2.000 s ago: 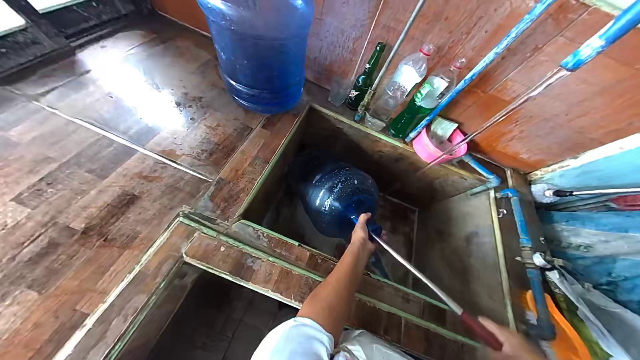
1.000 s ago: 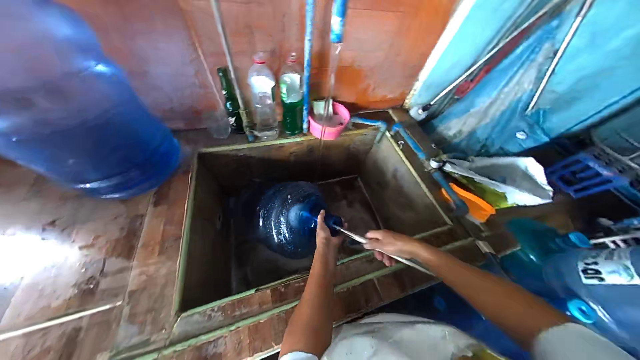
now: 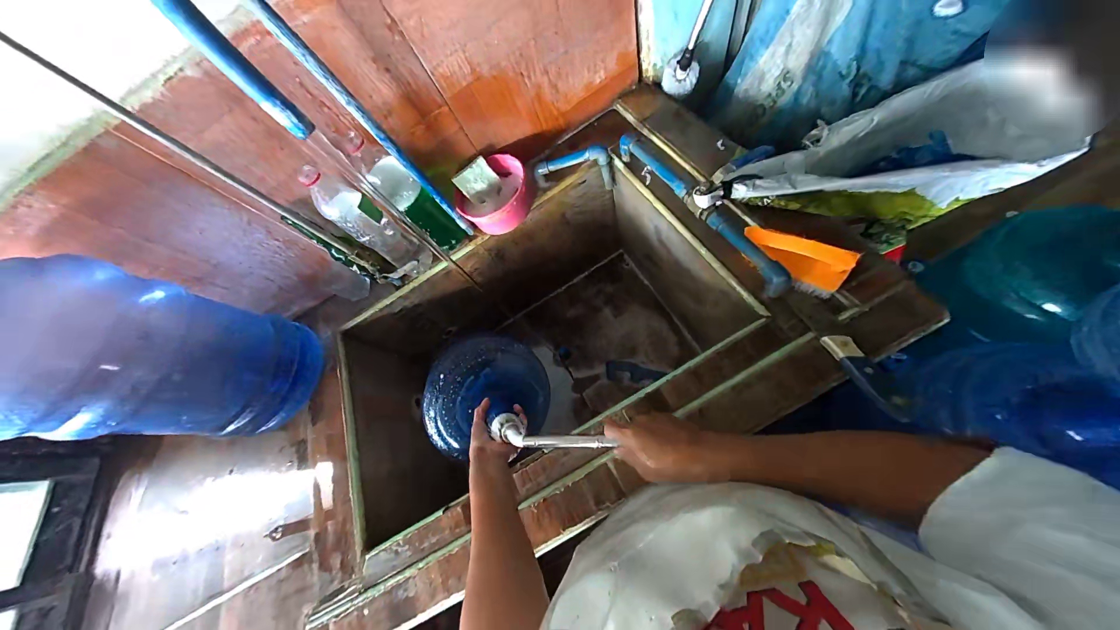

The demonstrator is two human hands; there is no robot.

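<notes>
A large blue plastic water jug (image 3: 477, 376) stands in the left part of the tiled basin (image 3: 700, 359), its neck towards me. My left hand (image 3: 494, 430) holds the jug at its neck. My right hand (image 3: 652, 446) grips a thin metal rod (image 3: 569, 442), which runs left to a whitish bent end (image 3: 507, 429) at the jug's mouth. Whether anything reaches inside the jug is hidden. A thin stream of water falls from the blue pipe (image 3: 284, 109) towards the basin's back edge.
Another large blue jug (image 3: 157, 350) is at the left. Plastic bottles (image 3: 350, 210) and a pink tub (image 3: 499, 197) line the basin's back rim. Blue pipes (image 3: 656, 166), an orange brush (image 3: 801, 258) and more jugs (image 3: 989, 394) are at the right.
The jug in the basin was lying on its side and now looks more upright, its neck towards me. The rod's bent end now shows at the mouth. The view has turned.
</notes>
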